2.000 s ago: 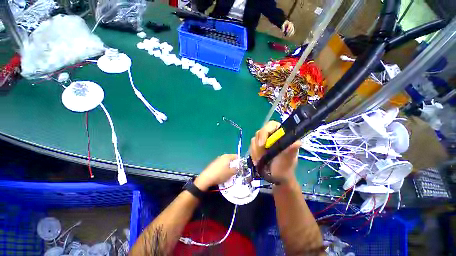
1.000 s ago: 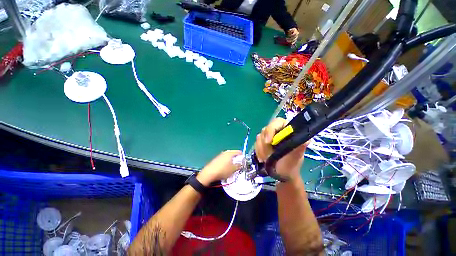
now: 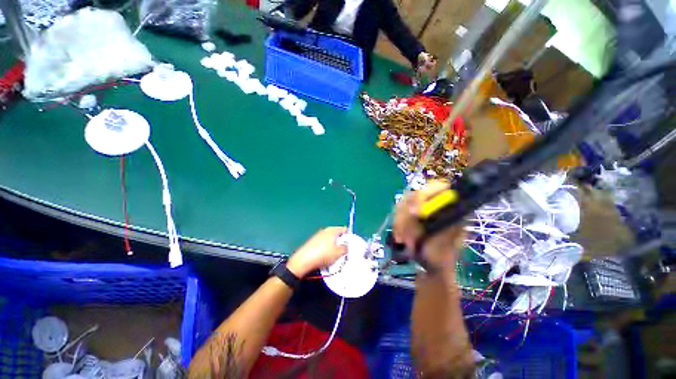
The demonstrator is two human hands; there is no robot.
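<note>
A white lamp base (image 3: 351, 275) is held at the front edge of the bench by my left hand (image 3: 319, 254), which grips its upper left rim. Its white cord hangs below it and thin wires extend above it. My right hand (image 3: 428, 226) is closed around the black screwdriver (image 3: 447, 209) with its yellow stripe. The hand and driver are blurred. The driver is just right of the base, and its tip is too blurred to tell if it touches.
Two wired lamp bases (image 3: 117, 132) lie left on the green bench (image 3: 267, 174). Small white pieces (image 3: 259, 87), a blue bin (image 3: 313, 68) and orange-brown wired parts (image 3: 422, 132) lie farther back. Wired bases (image 3: 545, 255) are heaped right. A blue crate (image 3: 111, 277) stands front left. A person's hand (image 3: 425, 61) is beyond.
My right hand and the screwdriver have moved up and right, off the middle of the lamp base, which now shows more fully. My left hand still holds the base. The view has shifted slightly.
</note>
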